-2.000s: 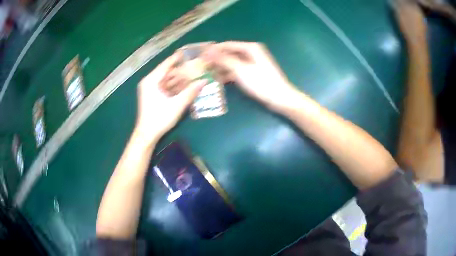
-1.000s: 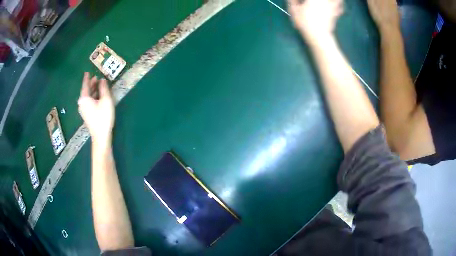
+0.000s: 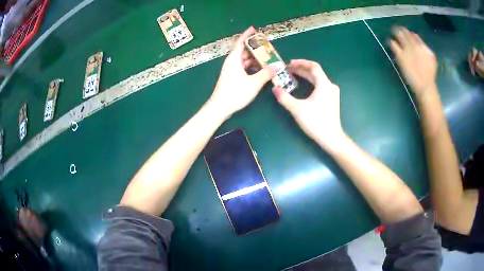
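Note:
A handset unit [image 3: 269, 58] with a beige frame, a green patch and pale key-like squares is held above the green surface near the speckled strip. My left hand [image 3: 241, 77] grips its left side and upper end. My right hand [image 3: 316, 100] grips its lower end by the squares. A dark end part shows at its top. The fingers hide parts of its edges. A dark smartphone [image 3: 242, 180] with a thin gold edge lies below my hands.
More handset units [image 3: 174, 28] lie spaced along the far green lane, beyond the speckled strip [image 3: 212, 50]. Small pale rings [image 3: 73, 169] lie at left. A red tray [image 3: 26, 30] is at far upper left. Another person's arm [image 3: 432, 116] reaches in at right; another hand shows at lower left.
My left hand has moved from beside the lane to the unit. My right hand has come back from the upper right. Both now hold a unit. The view has turned, shifting the lane.

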